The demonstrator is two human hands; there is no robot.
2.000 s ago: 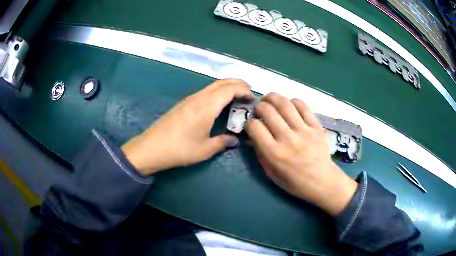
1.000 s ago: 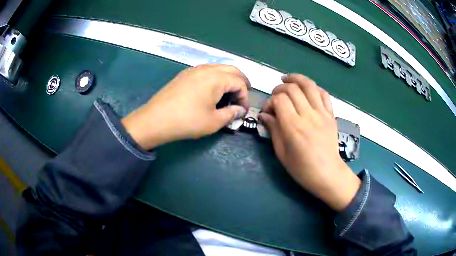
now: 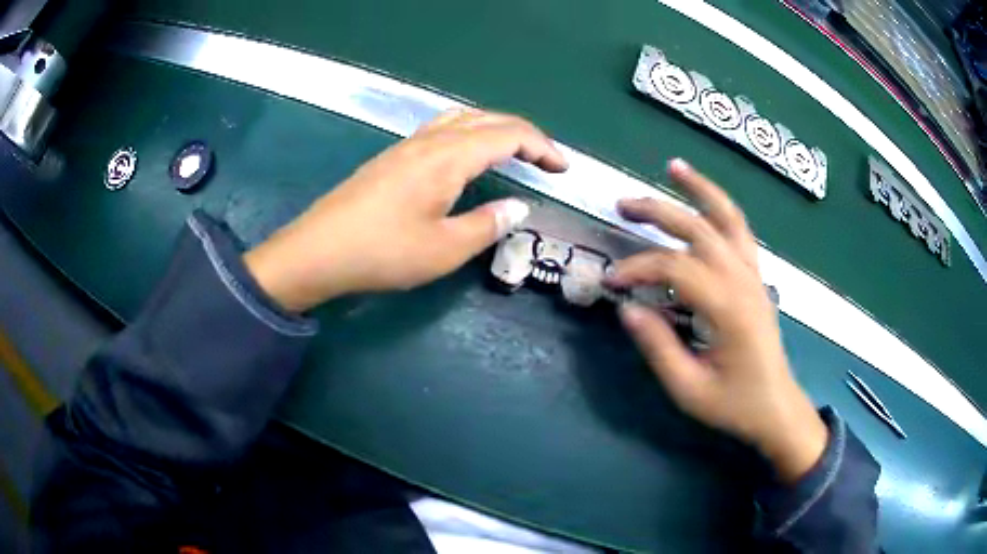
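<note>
The grey metal housing [image 3: 582,284] lies on the green bench in front of me, scalloped side towards me. A small black and silver toothed wheel [image 3: 548,269] sits in the gap between its two left lobes. My left hand [image 3: 395,222] is at the housing's left end, thumb and fingers apart, with the thumb tip by its back corner and nothing held. My right hand [image 3: 709,314] is over the right half, fingers spread and slightly blurred, hiding much of that half. I see nothing in its fingers.
Slim tweezers [image 3: 876,405] lie at the right. A dark ring [image 3: 192,167] and a silver ring [image 3: 120,168] lie at the left, near a metal cylinder [image 3: 27,103]. A ringed housing [image 3: 740,120] and a scalloped one [image 3: 909,210] lie farther back, beyond the silver strip [image 3: 357,100].
Both hands have opened, uncovering the housing's left part. My right hand has moved right along the housing. The two farther housings have shifted right and nearer in view.
</note>
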